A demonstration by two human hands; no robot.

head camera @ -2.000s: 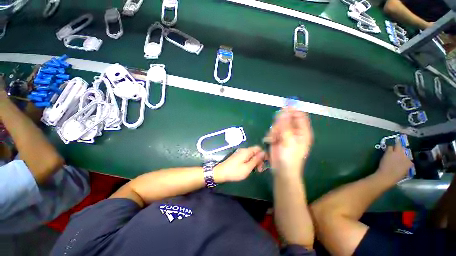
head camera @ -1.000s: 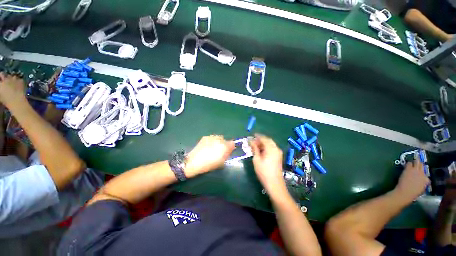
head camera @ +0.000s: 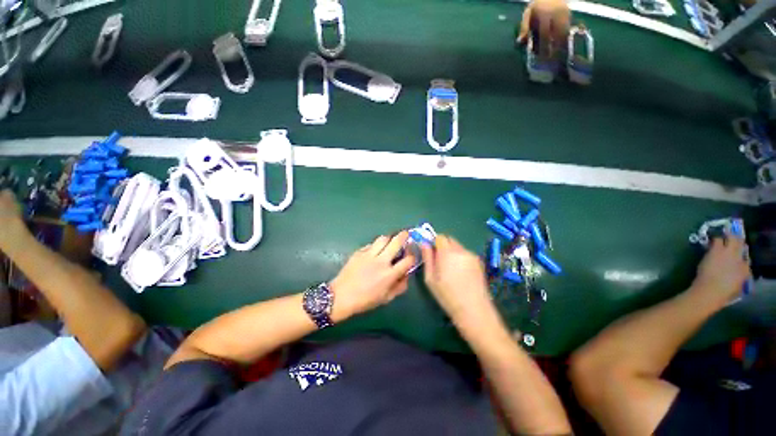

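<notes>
My left hand (head camera: 373, 274) grips a white plastic housing (head camera: 423, 230) from its left side and covers most of it. My right hand (head camera: 453, 271) has its fingertips on the block end of the same housing. A bit of blue battery (head camera: 416, 237) shows at that end between my hands. A heap of blue batteries (head camera: 514, 215) with small circuit boards (head camera: 521, 253) lies on the green bench to the right of my right hand.
A pile of white housings (head camera: 174, 223) and more blue batteries (head camera: 95, 181) lie to the left. Beyond the white edge strip (head camera: 366, 162), a fitted housing (head camera: 442, 116) and several loops lie on the belt. Other people's hands show at far right (head camera: 723, 264) and at the top (head camera: 545, 24).
The loose blue battery that lay beyond my hands is gone from the bench, and blue now shows in the housing. Another person's hand has appeared at the top over the belt.
</notes>
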